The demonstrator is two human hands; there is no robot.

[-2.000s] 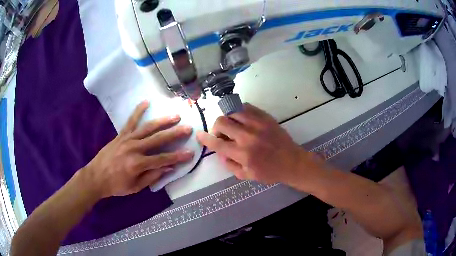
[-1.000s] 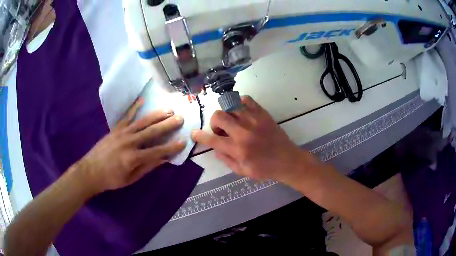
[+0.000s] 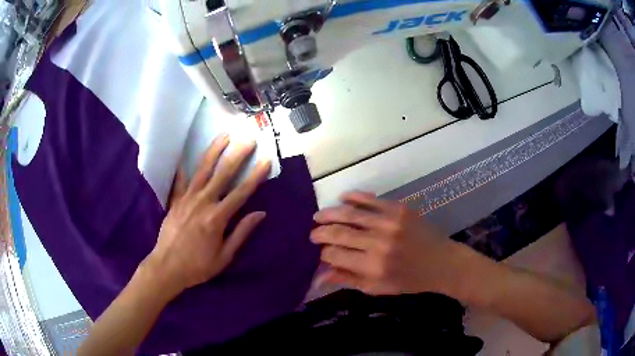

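Note:
A purple panel lies on the machine table with a white panel on top of it. The white panel's corner is at the needle area, with a short dark edge beside it. My left hand lies flat with fingers spread, fingertips on the white panel and palm over the purple one. My right hand is at the purple panel's right edge, fingers slightly apart and somewhat blurred. Whether it pinches the fabric is hidden.
The sewing machine head spans the top. Black-handled scissors lie on the machine bed behind my right hand. A printed ruler strip runs along the front edge. White fabric hangs at the far right.
The white panel has moved forward under the needle, and its curved end has shortened. The purple panel has shifted right. My right hand has left the seam and moved toward the front edge.

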